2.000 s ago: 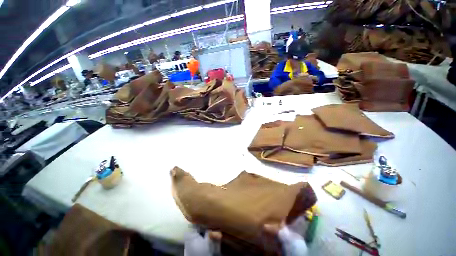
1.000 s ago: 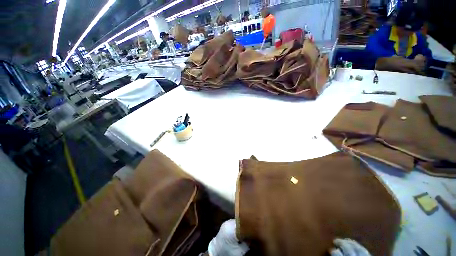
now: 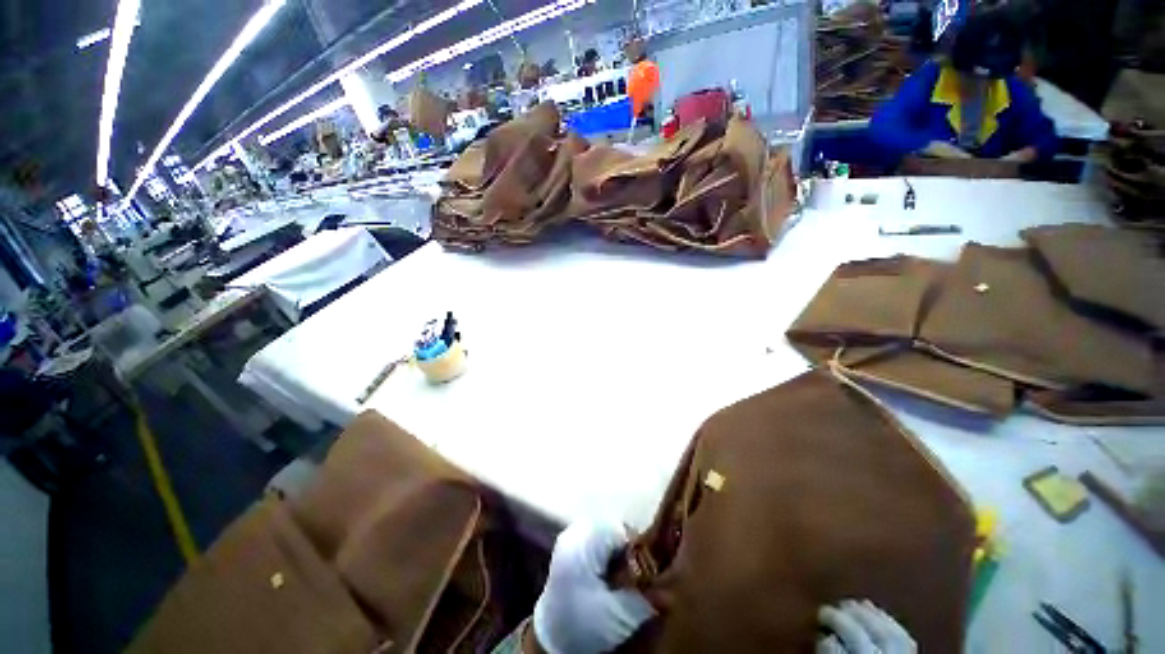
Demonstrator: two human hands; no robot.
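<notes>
A brown bag body (image 3: 818,498) lies over the near edge of the white table, with a pale gold square on its left part. My left hand (image 3: 590,594), in a white glove, grips the bag's left edge, which is bunched at the fingers. My right hand (image 3: 866,629), also in a white glove, is at the bottom edge of the view and partly cut off. Its fingers lie on the bag's near part; whether they grip it cannot be told.
Stacked brown bags (image 3: 300,549) are at lower left. More bags lie at right (image 3: 997,319) and heaped at the back (image 3: 613,185). A cup (image 3: 441,358) stands left. Snips (image 3: 1067,629), a tan block (image 3: 1057,493) and a brush (image 3: 1124,509) lie right. A person sits across the table.
The bag has gone from spread flat to folded in at its left edge, where my left hand has moved up and inward. The view turned left earlier, then slightly back right.
</notes>
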